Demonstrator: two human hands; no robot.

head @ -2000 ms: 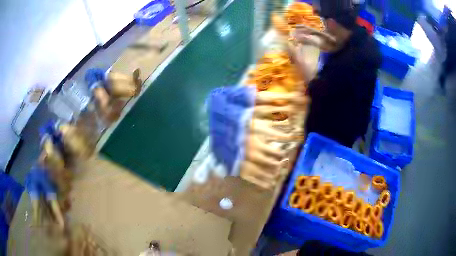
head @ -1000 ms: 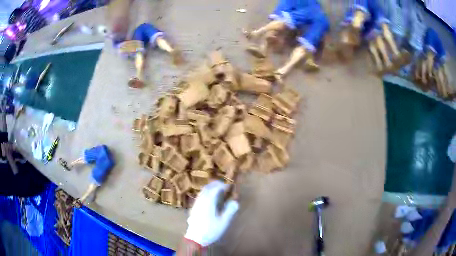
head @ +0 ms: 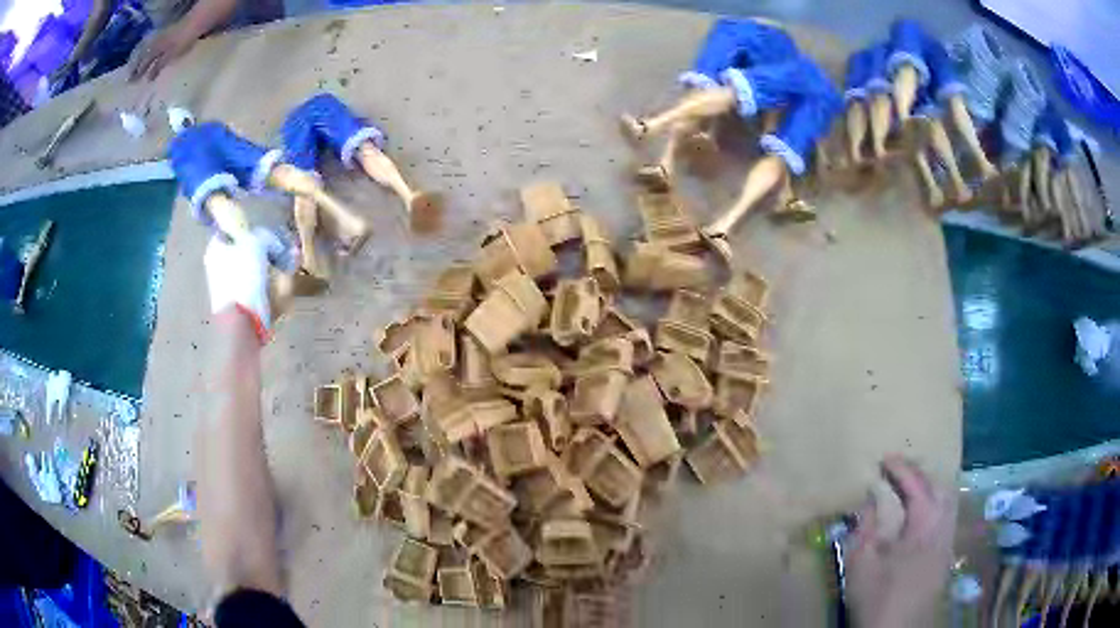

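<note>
My left hand [head: 240, 276], in a white glove with an orange-red cuff edge, is closed around a leg of a blue-shorts figurine lower body [head: 206, 157] at the upper left. Another lower body [head: 322, 129] lies just right of it. My bare right hand [head: 899, 540] is blurred at the lower right, over or beside the mallet [head: 839, 552]; its grip is hidden. A large heap of tan box-shaped inserts [head: 559, 380] lies between my hands.
More lower bodies [head: 786, 98] lie at the upper right, with others behind. Green belt surfaces [head: 1026, 344] flank the tan table [head: 847, 331]. Another person's hand [head: 166, 47] rests at the top left. A blue bin [head: 55, 589] is at the bottom left. A small leg part [head: 166, 515] shows beside my forearm.
My left hand has moved from the heap's near edge to the lower body at the upper left. My right hand has come into view at the mallet. The view has shifted.
</note>
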